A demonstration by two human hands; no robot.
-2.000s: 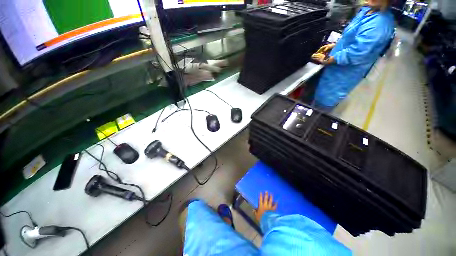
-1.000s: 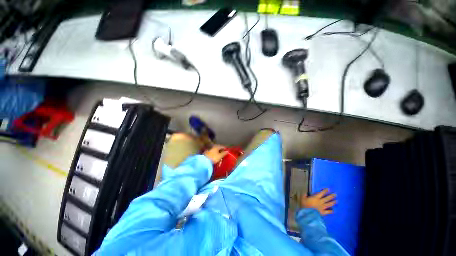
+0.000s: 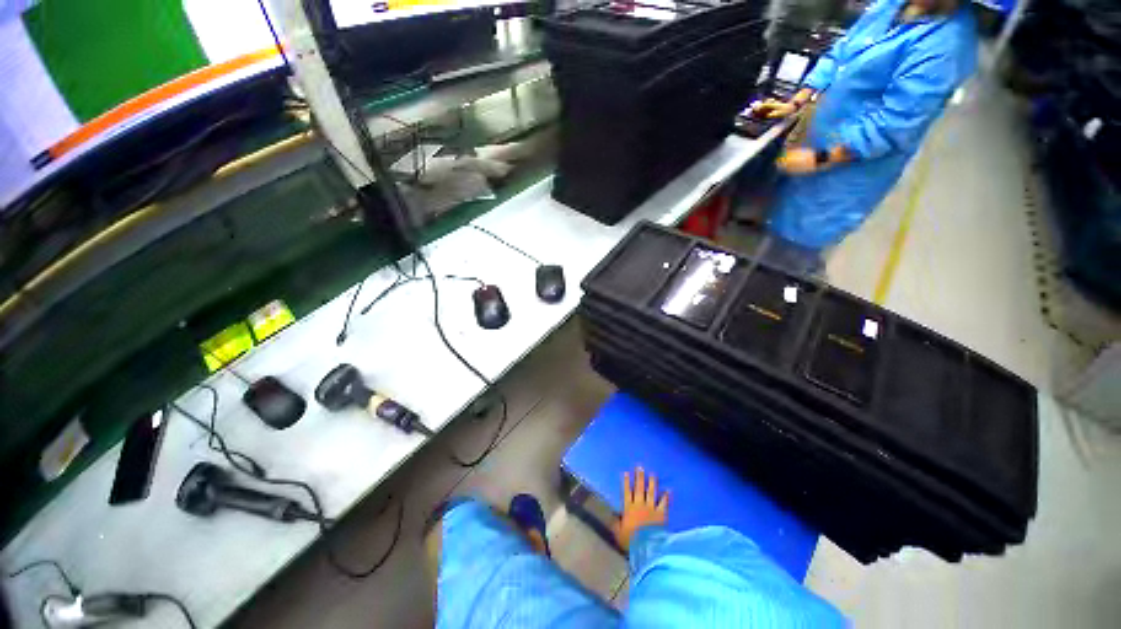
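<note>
My right hand [image 3: 641, 505] rests with its fingers spread on the blue stool [image 3: 615, 430] and holds nothing. Just beyond it, a stack of black phone trays [image 3: 787, 430] stands on the stool. The top tray holds smartphones with dark fronts in three pockets; one phone [image 3: 700, 285] reflects bright light, and two [image 3: 846, 358] carry small white labels. Other pockets toward the right end hold no phone. My left hand is not in view.
On the pale bench [image 3: 369, 449] lie black scanners [image 3: 236, 495], a light scanner [image 3: 108, 606], computer mice [image 3: 274, 401] and a black phone [image 3: 138, 457]. A taller tray stack [image 3: 652, 111] stands farther back. A person in blue [image 3: 879, 111] works beyond it.
The view has swung from my lap and the left tray stack back to the right stack. My left hand has left the picture; my right hand stays on the stool.
</note>
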